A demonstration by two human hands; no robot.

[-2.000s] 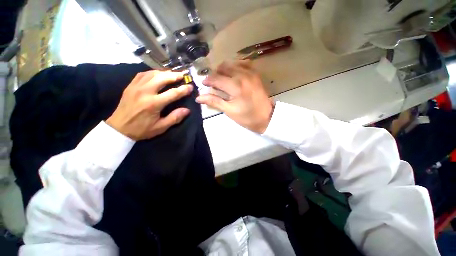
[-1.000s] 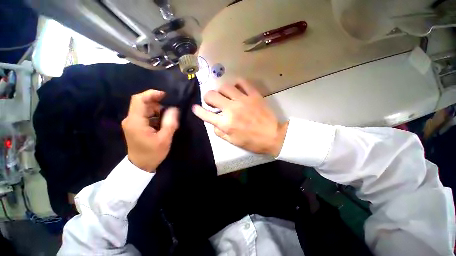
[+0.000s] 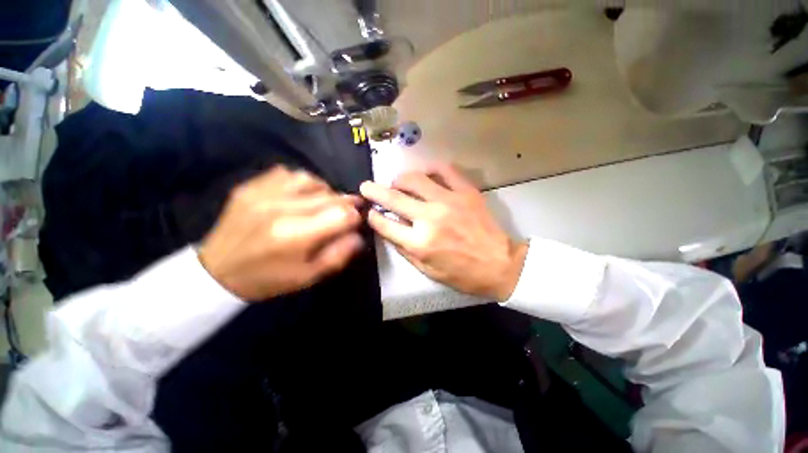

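A black garment panel [image 3: 177, 150] lies on the table left of and under the needle area and hangs over my lap. Its straight seam edge [image 3: 376, 257] runs toward the presser foot, beside yellow-black marks [image 3: 358, 133]. My left hand [image 3: 282, 234], slightly blurred, lies over the cloth with its fingertips pinched at the edge. My right hand [image 3: 447, 232] is on the white table, its index fingertip touching the same edge; whether it grips cloth is hidden. The sewing machine head [image 3: 266, 44] with a round ridged knob [image 3: 381, 122] is above the hands.
Red-handled thread snips [image 3: 532, 85] lie on the beige machine bed [image 3: 585, 119]. A small round disc [image 3: 408, 134] sits beside the knob. The white table edge [image 3: 425, 305] is under my right hand. A pale rounded machine part [image 3: 691, 62] stands at upper right.
My left hand was first flat near the needle, then lifted with curled fingers, and now meets the seam edge. My right hand has moved down along the edge, away from the needle.
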